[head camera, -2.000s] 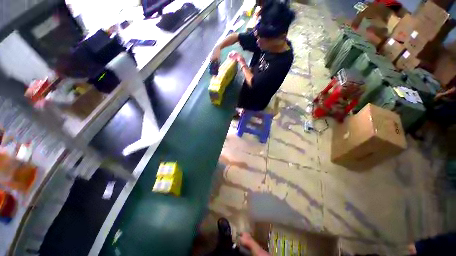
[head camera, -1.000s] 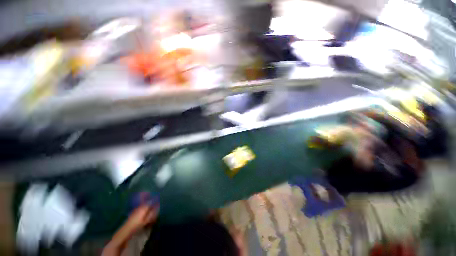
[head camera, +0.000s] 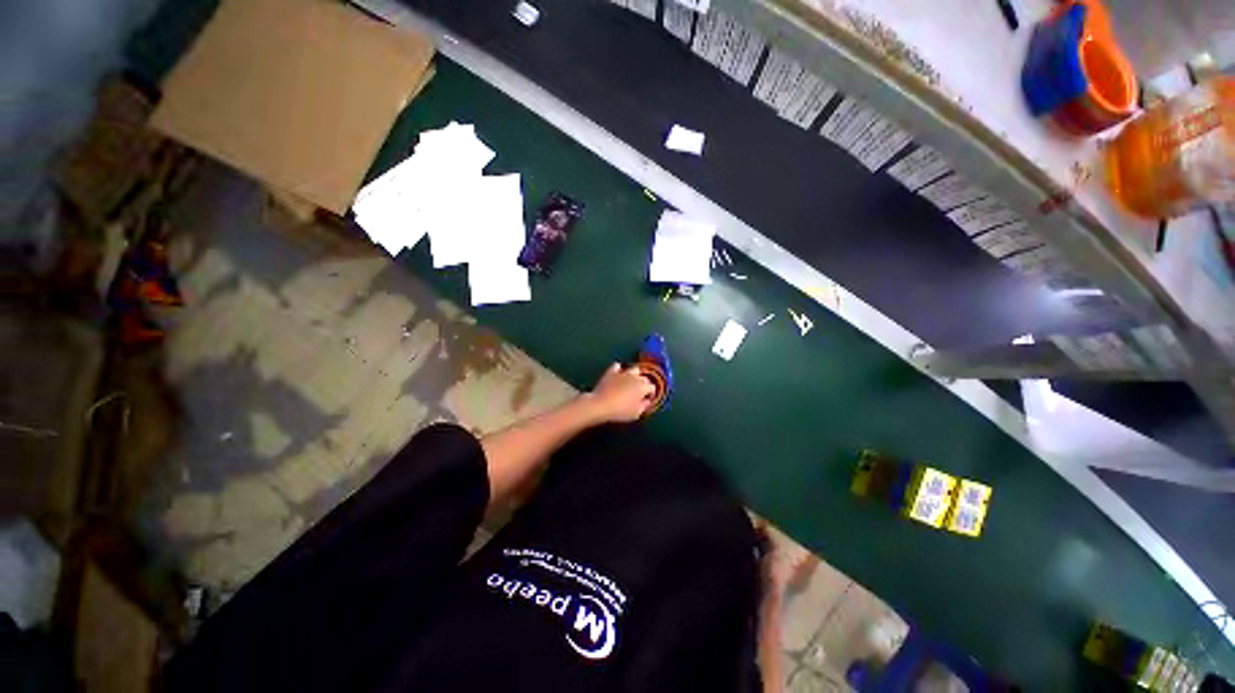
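Observation:
My left hand grips an orange tape roll with a blue part at the near edge of the green bench. The fingers close around the roll. At my right side only a strip of forearm shows beside my black shirt; my right hand is out of the picture. Two small yellow product boxes with white labels sit on the bench at the right, beside a dark and yellow part.
Loose white sheets, a dark patterned device and brown cardboard lie at the left bench end. More yellow boxes are at lower right, near a blue stool. Another orange-blue roll stands on the upper shelf.
The view has swung toward the bench end with the sheets. My left hand, low over the floor side earlier, is now at the bench, holding the tape roll.

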